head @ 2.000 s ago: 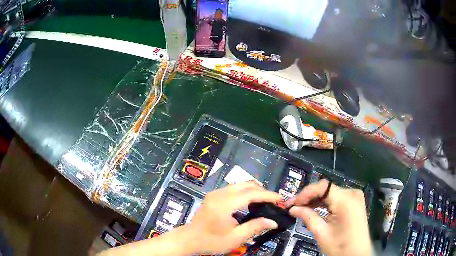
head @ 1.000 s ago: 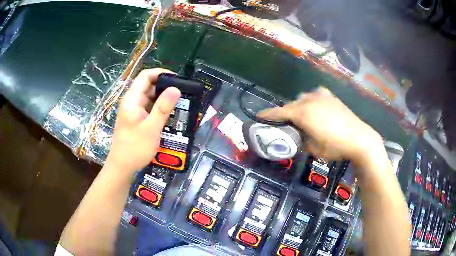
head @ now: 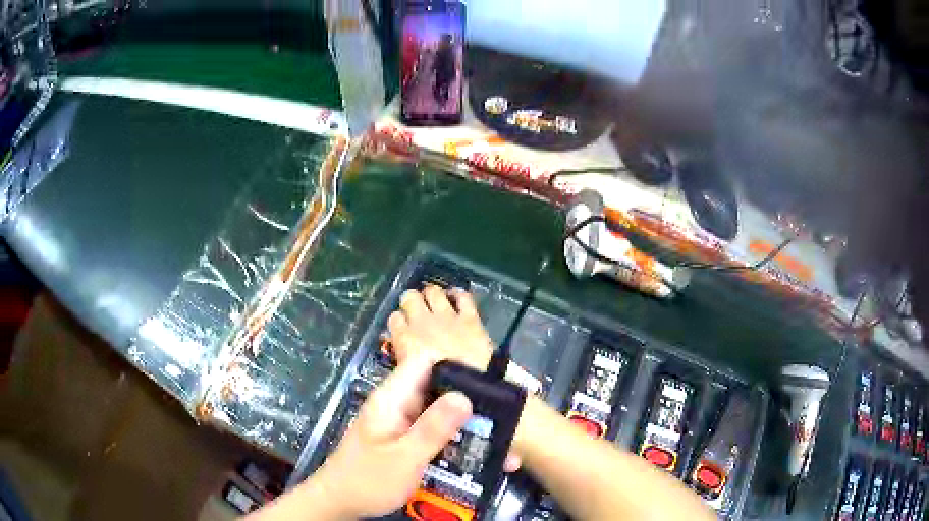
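My left hand [head: 392, 438] holds a black battery pack [head: 477, 443], label side up, with its red-orange oval toward me. A thin black cable [head: 517, 331] runs up from its far end. My right hand [head: 436, 324] reaches across beyond it, fingers curled over the upper-left pocket of the blister tray [head: 555, 324]. The hand hides most of that pocket; some orange-red shows beside it. Whether its fingers grip anything, I cannot tell. More battery packs lie in pockets to the right, one at the tray's upper row [head: 601, 382].
A white barcode scanner [head: 611, 249] lies beyond the tray, its black cord running right. A slimmer white scanner [head: 803, 407] is right of the tray, near a second filled tray [head: 878, 427]. A smartphone [head: 432, 63] leans at the back. Wrinkled clear tape [head: 244, 305] covers the bench at left.
The scanner has left my right hand and lies on the bench. My right hand has moved left, to the upper-left pocket. The held battery pack is lower and further right in view.
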